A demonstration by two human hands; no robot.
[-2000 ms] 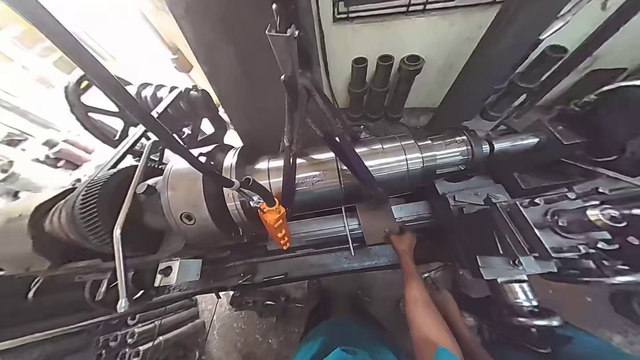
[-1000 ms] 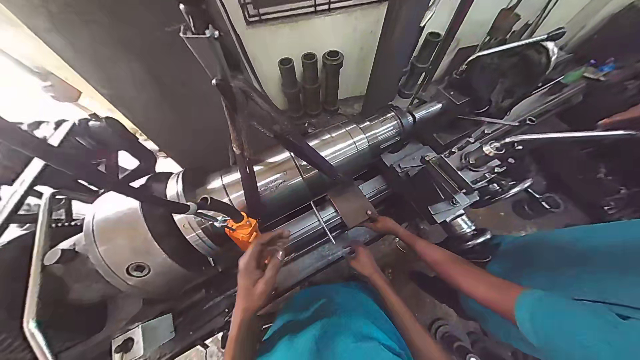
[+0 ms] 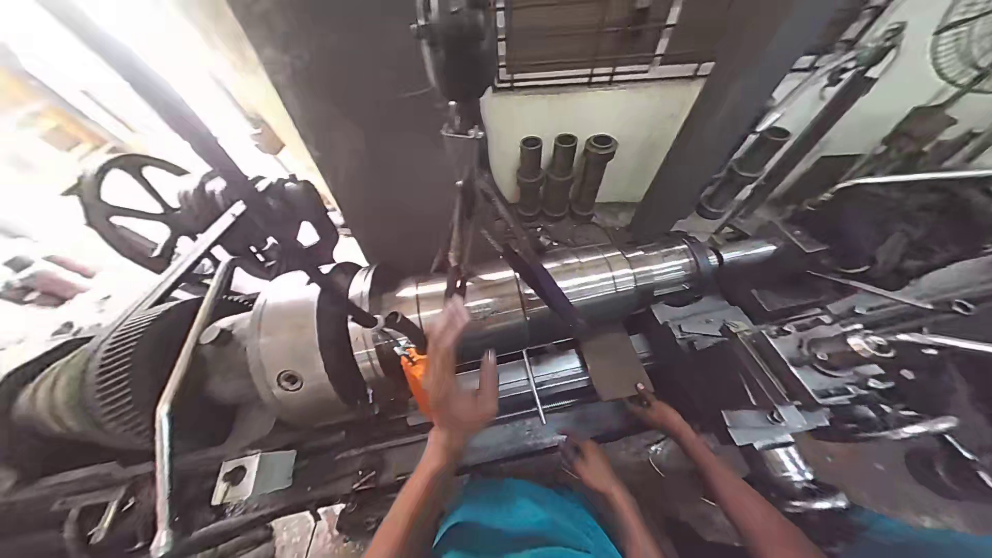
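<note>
My left hand [image 3: 461, 387] is raised, slightly blurred, with fingers apart, in front of an orange fitting [image 3: 416, 378] that it partly hides; contact cannot be told. My right hand [image 3: 593, 465] is low beside the lathe bed [image 3: 519, 438], its fingers loosely apart and nothing visible in them. Behind both hands lies a large shiny metal shaft [image 3: 573, 287], its left end at the lathe chuck [image 3: 291, 349]. Dark sling legs [image 3: 535, 279] hang from a hoist [image 3: 457, 50] down to the shaft. A thin metal rod [image 3: 535, 387] stands tilted against the shaft's front.
A co-worker's hand [image 3: 659, 415] touches the lower corner of a brown flat piece [image 3: 616, 364] in front of the shaft. The lathe carriage [image 3: 775, 372] is at right. A long bent metal bar [image 3: 174, 395] crosses at left. Several metal pipes [image 3: 564, 174] stand by the wall.
The view has swung noticeably. My left hand has risen from below the orange fitting to in front of it. The co-worker's hand remains at the brown piece.
</note>
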